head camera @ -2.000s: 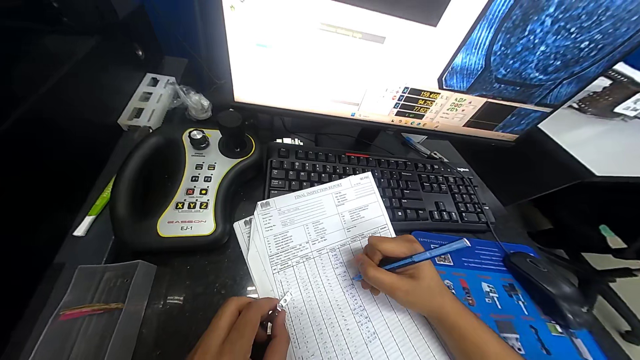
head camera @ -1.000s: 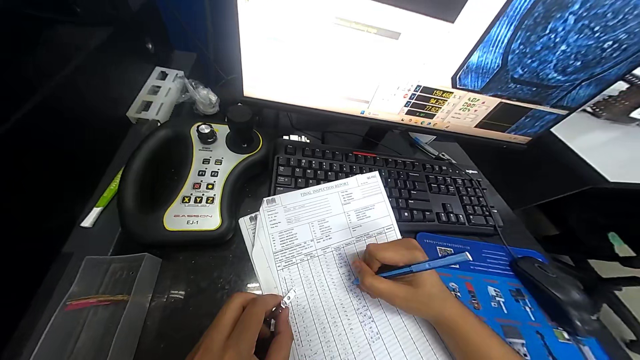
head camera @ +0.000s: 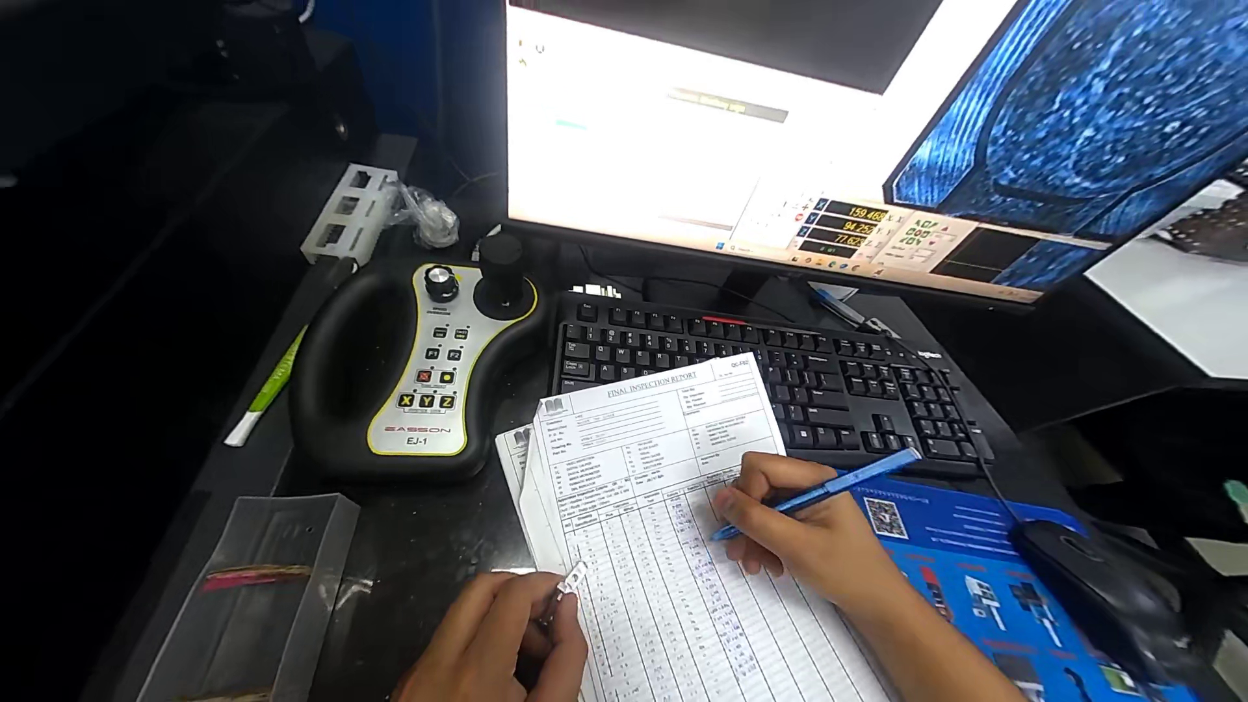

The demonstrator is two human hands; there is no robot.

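Observation:
A printed form on white paper (head camera: 643, 439) lies tilted over more sheets, its upper edge overlapping a black keyboard (head camera: 809, 380). Handwritten blue entries run down one of its columns. My right hand (head camera: 795, 517) rests on the form and grips a blue pen (head camera: 858, 478), the tip at or just over that column. My left hand (head camera: 507, 634), at the form's lower left edge, pinches a small metal part (head camera: 573, 577) between thumb and fingers; the fingers hide most of the part.
A black joystick controller (head camera: 419, 390) stands left of the papers, with a clear plastic box (head camera: 331, 556) below it. A white slotted block (head camera: 351, 214) and crumpled plastic (head camera: 429, 216) lie behind. The monitor (head camera: 682, 146) stands at the back; a mouse (head camera: 1092, 575) rests on a blue mat (head camera: 946, 526) at right.

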